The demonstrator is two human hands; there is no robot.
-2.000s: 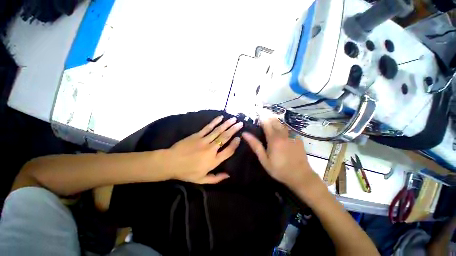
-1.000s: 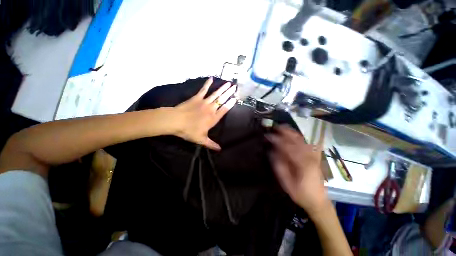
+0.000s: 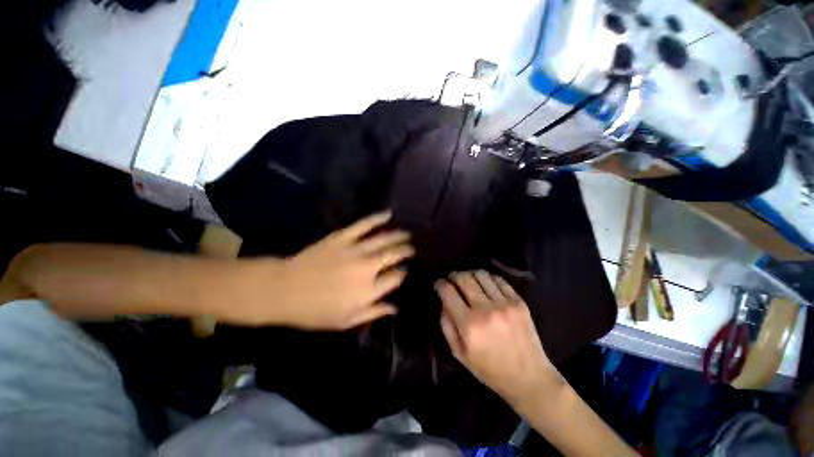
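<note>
The black garment panel (image 3: 312, 170) lies over the table's front edge and hangs into the lap. Its far end is at the presser foot (image 3: 476, 150) of the white sewing machine (image 3: 571, 85). My left hand (image 3: 353, 272) is slightly blurred on the middle of the cloth, fingers bent and apart. My right hand (image 3: 486, 326) is on the cloth to its right, fingers curled down; the fingertips are partly hidden against the dark cloth, so a grip cannot be told. Thin grey lines show on the cloth near both hands.
A wooden ruler (image 3: 635, 250), thread snips (image 3: 660, 287) and dark red scissors (image 3: 727, 351) lie right of the cloth. A tape roll or tan strip (image 3: 769, 344) is beside the scissors. Blue tape (image 3: 198, 45) is on the table's left. A dark cloth heap is at the far left.
Both hands have moved back from the needle area toward the lap. The cloth has shifted and spread right, with a rounded corner now showing by the ruler. The camera view has also shifted.
</note>
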